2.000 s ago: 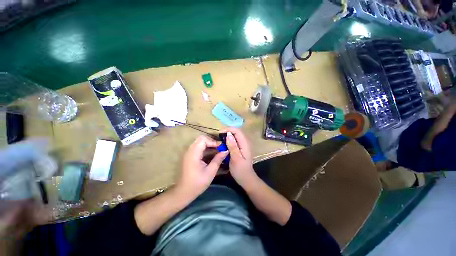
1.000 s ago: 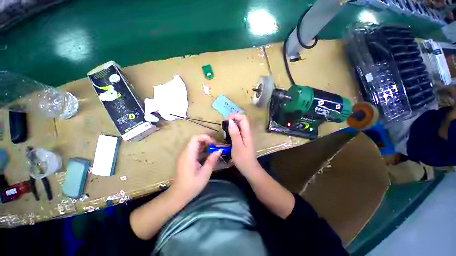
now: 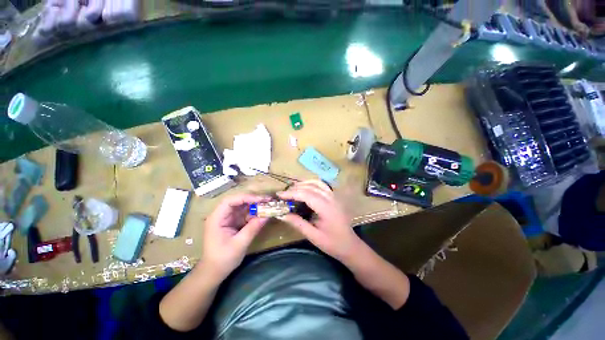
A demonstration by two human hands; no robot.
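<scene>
My left hand (image 3: pixel 227 229) and my right hand (image 3: pixel 322 219) meet over the bench's front edge. Between their fingers is a small blue part (image 3: pixel 255 210) with a pale, shiny middle and blue at both ends. A dark piece, perhaps the black housing (image 3: pixel 304 211), shows at my right fingers, mostly hidden. Thin dark paired lines, perhaps tweezers (image 3: pixel 275 176), run from the white cloth (image 3: pixel 251 151) to behind my right hand. The pale blue block (image 3: pixel 318 165) lies just beyond my right hand.
Mini grinder (image 3: pixel 424 163) at right, tray of black parts (image 3: pixel 531 123) far right, cardboard box (image 3: pixel 458 265) below. Printed carton (image 3: pixel 196 153), white-topped block (image 3: pixel 172 212), blue-green block (image 3: pixel 132 237), clear cup (image 3: pixel 94 216), pliers (image 3: pixel 85 247), bottle (image 3: pixel 86 129) and black housing (image 3: pixel 66 169) at left. Green piece (image 3: pixel 296 121) at back.
The blue part is now held level between both hands, its pale middle showing. The blurred hand at far left is gone. The view has shifted, showing more of the left side.
</scene>
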